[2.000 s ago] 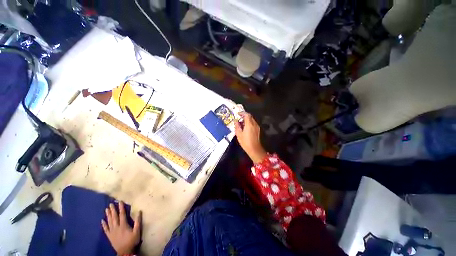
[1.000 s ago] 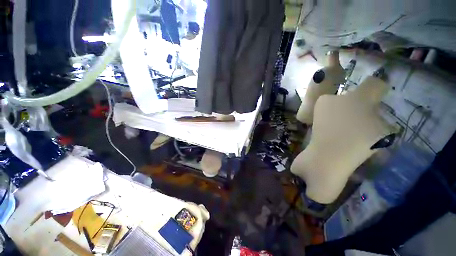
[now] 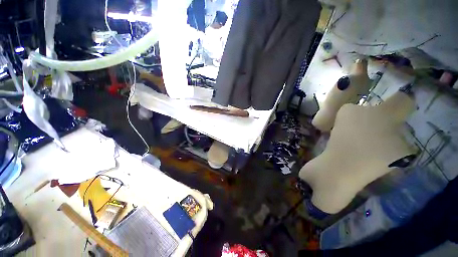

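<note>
Both of my hands are out of the picture; only a bit of my red and white patterned sleeve shows at the bottom edge. On the table nearest me lie a wooden ruler, a grey-white gridded pad, a dark blue square and a small case with multicoloured contents touching it near the table's right corner. Eyeglasses rest by a yellow item. Part of the dark iron shows at the left edge. The navy cloth is out of view.
White paper or cloth lies at the table's far side. Beyond stand a second white table with a brown stick on it, a hanging dark grey garment and dress forms at right. A person is in the background.
The view has swung up from the near table to the room. Both hands and the navy cloth have left the picture. My right hand was at the small case two seconds ago.
</note>
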